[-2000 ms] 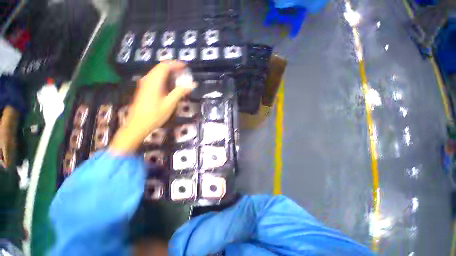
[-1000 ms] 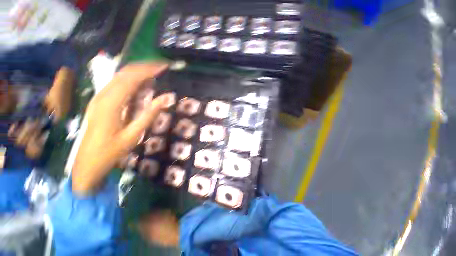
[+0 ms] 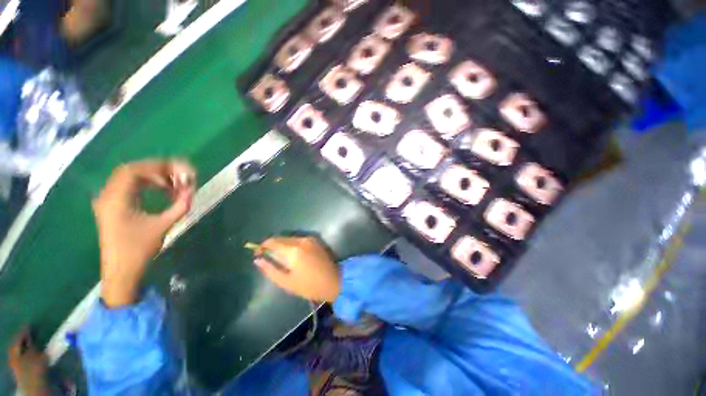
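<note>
My left hand (image 3: 131,224) is over the green surface and white edge strip at the left, thumb and forefinger curved into a ring. A small pale, shiny piece (image 3: 182,179) is pinched at their tips; blur hides whether it is a case seen edge-on. My right hand (image 3: 302,267) is over the dark green bench, closed on a slim pen tool (image 3: 251,247) whose yellowish collar points left. A pale cord shows below this hand. A black blister tray (image 3: 352,184) at upper right holds rows of rose-gold cases (image 3: 430,221) with dark round centres.
More silvery cases in a black tray (image 3: 577,58) lie at upper right. A dark piece (image 3: 249,172) sits on the white strip (image 3: 221,189). Silvery specks (image 3: 177,285) lie on the bench. Another person's hand (image 3: 27,360) is at lower left. Grey floor with a yellow line is at right.
My left hand has moved from over the tray down to the left of it. The view has turned and shifted, and my right hand with the pen tool now shows clearly.
</note>
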